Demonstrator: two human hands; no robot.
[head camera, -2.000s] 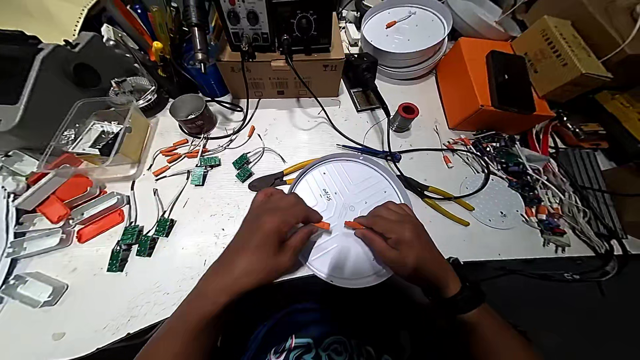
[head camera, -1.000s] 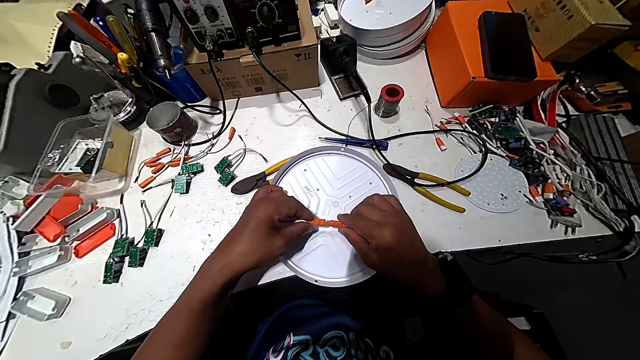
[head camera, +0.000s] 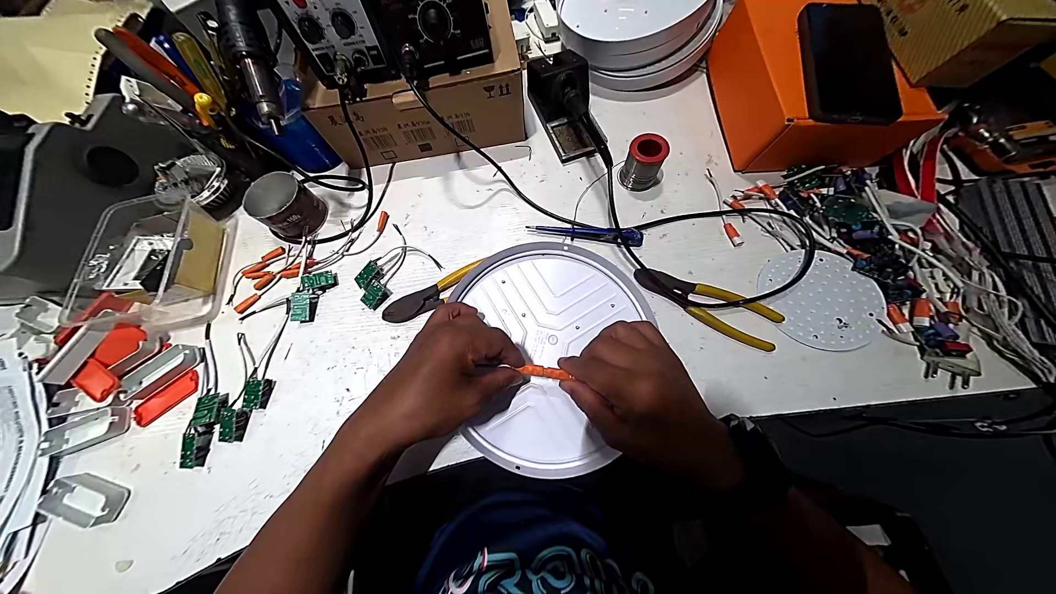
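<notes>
Over a round white metal lamp base (head camera: 528, 437), my left hand (head camera: 454, 371) and my right hand (head camera: 635, 388) pinch opposite ends of small orange wire connectors (head camera: 544, 373), which lie end to end between my fingertips. A thin wire shows at the left fingers. Yellow-handled cutting pliers (head camera: 417, 302) lie partly under the plate on its left. A second yellow-handled pair (head camera: 730, 327) lies at its right. Behind the plate is a blue screwdriver (head camera: 586, 234). Whether the connectors touch inside cannot be seen.
Green circuit boards (head camera: 303, 305) with wires lie at left, near orange and clear plastic covers (head camera: 165, 398) and a clear bin (head camera: 206, 318). A solder spool (head camera: 643, 162), a soldering iron in its stand (head camera: 569, 107) and its looping black cable stand behind. Tangled wired boards (head camera: 891, 239) lie at right.
Two seconds ago the orange connectors were apart, one in each hand; now they are together in a line between my fingers. The view has shifted somewhat.
</notes>
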